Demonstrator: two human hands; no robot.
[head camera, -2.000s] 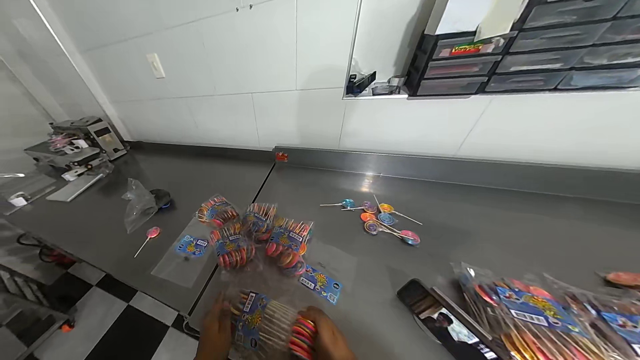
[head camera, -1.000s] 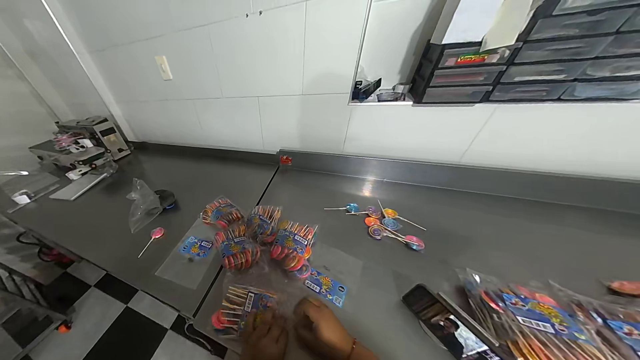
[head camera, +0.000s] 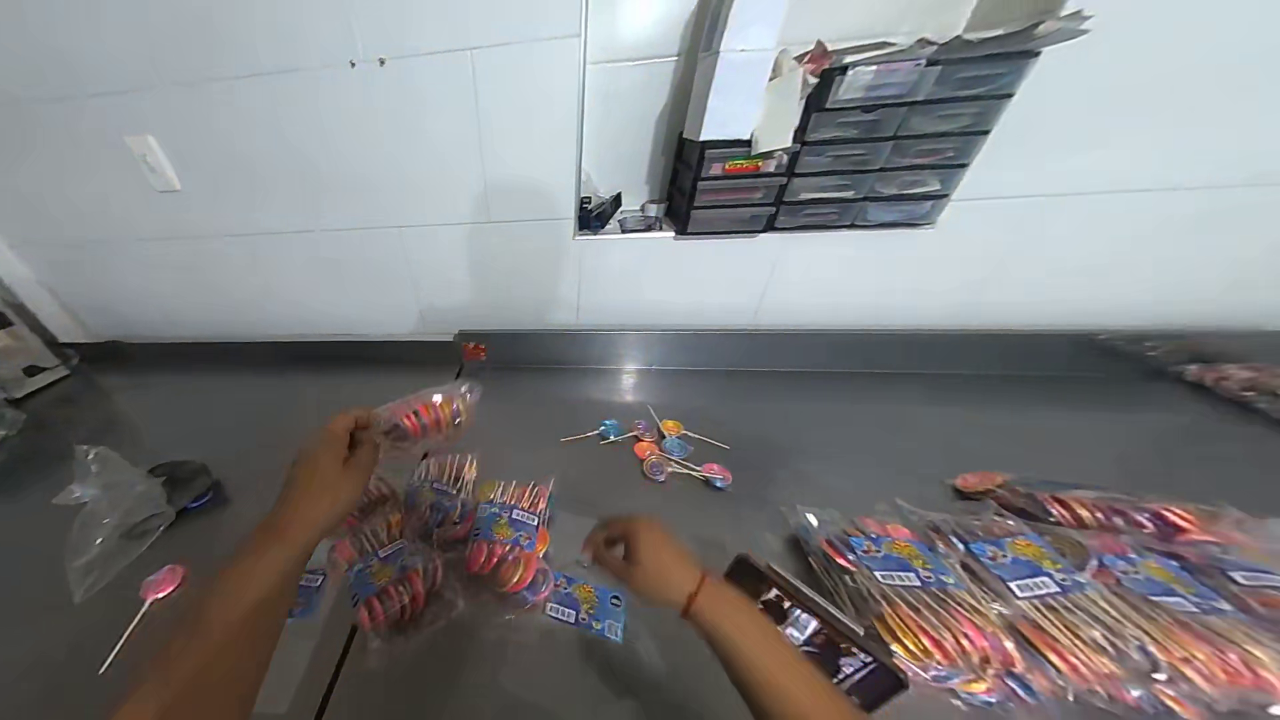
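My left hand (head camera: 335, 465) holds a clear bag of lollipops (head camera: 428, 417) by one end, raised over the left part of the counter. Beneath it lie several filled lollipop bags (head camera: 508, 530) with blue printed header labels. My right hand (head camera: 640, 555), a cord round its wrist, is just above the counter with bent fingers; whether a small thing is between them I cannot tell. Close to it lies a blue printed label (head camera: 588, 606) on clear plastic. Beyond are loose lollipops (head camera: 676, 447) in a small group, and a single pink lollipop (head camera: 162, 582) lies at the far left.
More packed lollipop bags (head camera: 1030, 580) cover the right side of the grey counter (head camera: 850, 430). A phone (head camera: 815, 635) lies beside my right forearm. Crumpled clear plastic (head camera: 115, 515) and a dark round object (head camera: 187, 484) are at left. Small drawers (head camera: 850, 160) stand against the wall.
My hands were together over a lollipop bag at the front edge. Now they are apart, with a bag raised in my left hand and my right hand near the blue label. The view has turned right.
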